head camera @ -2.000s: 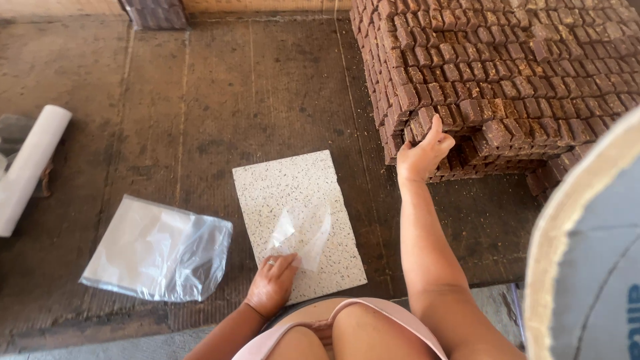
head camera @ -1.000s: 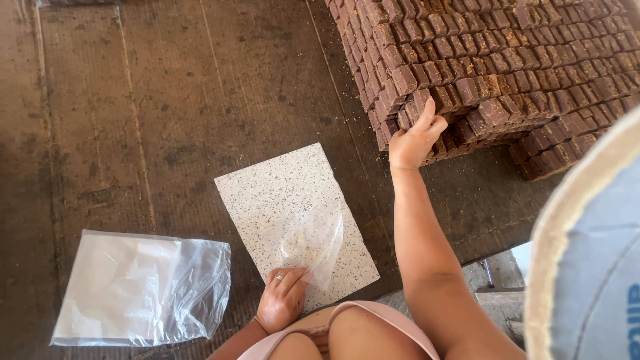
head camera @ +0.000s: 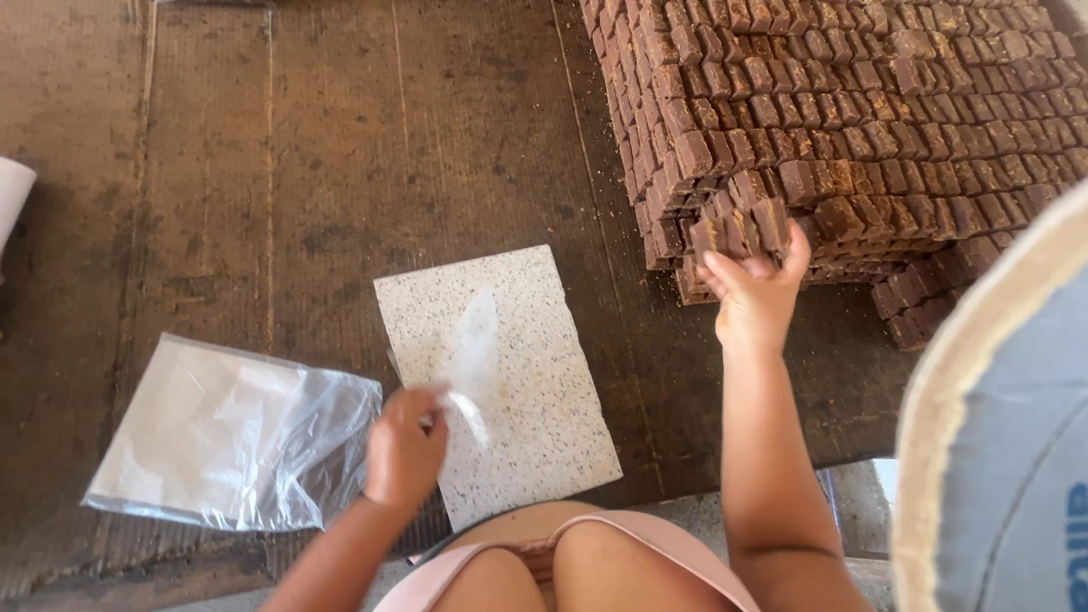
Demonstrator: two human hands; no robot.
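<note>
My left hand [head camera: 408, 442] pinches a small clear plastic sheet or bag [head camera: 474, 357] over the left edge of a white speckled terrazzo slab [head camera: 544, 391]. My right hand [head camera: 756, 293] grips a short row of small reddish-brown blocks [head camera: 741, 228] at the near left corner of a large stack of similar brown blocks [head camera: 816, 110]. The fingers close around both ends of the row. What the blocks are made of cannot be told. Left of the slab lies a larger clear plastic bag [head camera: 229, 433] with flat pale sheets in it.
The brown worn tabletop [head camera: 340, 170] carries all of these. A white roll [head camera: 13, 200] shows at the left edge. A lower part of the stack [head camera: 926, 289] reaches toward a large grey-blue surface with a beige rim [head camera: 1003, 425] at the right.
My right hand has drawn a row of blocks toward me from the stack's corner. My left hand has lifted the small plastic and moved left from the slab's near part. The view has shifted.
</note>
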